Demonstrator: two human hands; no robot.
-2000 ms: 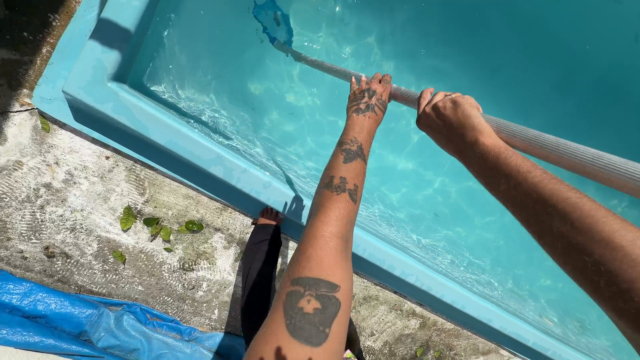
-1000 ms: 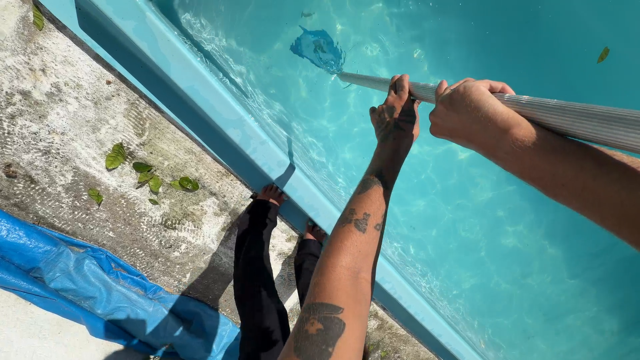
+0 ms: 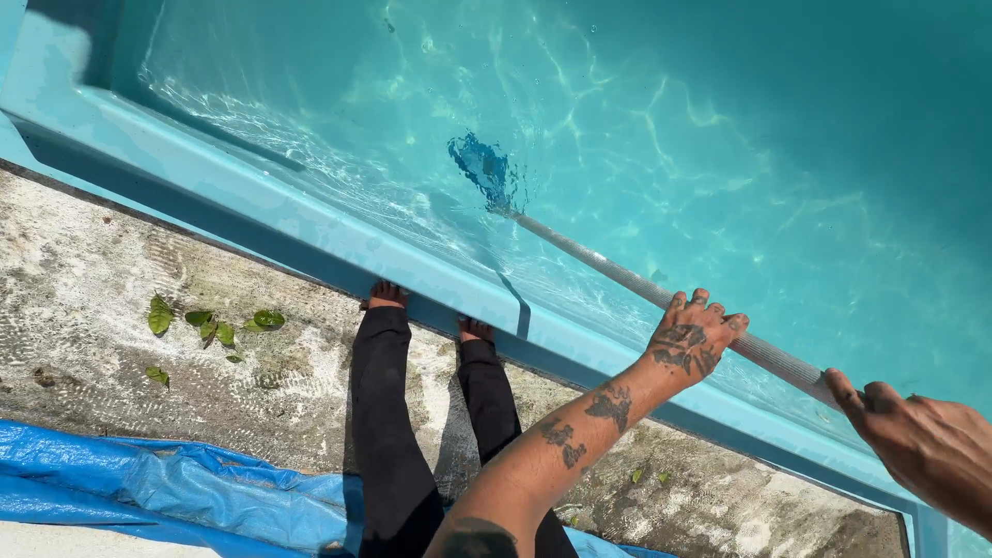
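A ribbed metal pole [image 3: 604,267] slants from the right down into the pool water, and a blue skimmer net [image 3: 483,167] at its far end lies under the rippled surface. My left hand [image 3: 690,337], tattooed on its back, is closed round the middle of the pole over the pool's edge. Farther up the pole, near the right side of the view, my right hand [image 3: 907,430] grips it, with the fingers partly hidden. The pole's near end is out of sight behind that hand.
My bare feet [image 3: 386,294] stand against the light blue pool rim [image 3: 310,205]. Behind them is rough, stained concrete [image 3: 294,403] with several green leaves [image 3: 225,333]. A crumpled blue tarpaulin [image 3: 194,488] lies along the bottom left. A small dark bit [image 3: 389,25] shows in the water.
The net has come closer to the pool's edge near my feet. Both hands have moved toward the lower right with the pole, and they are farther apart than a second ago.
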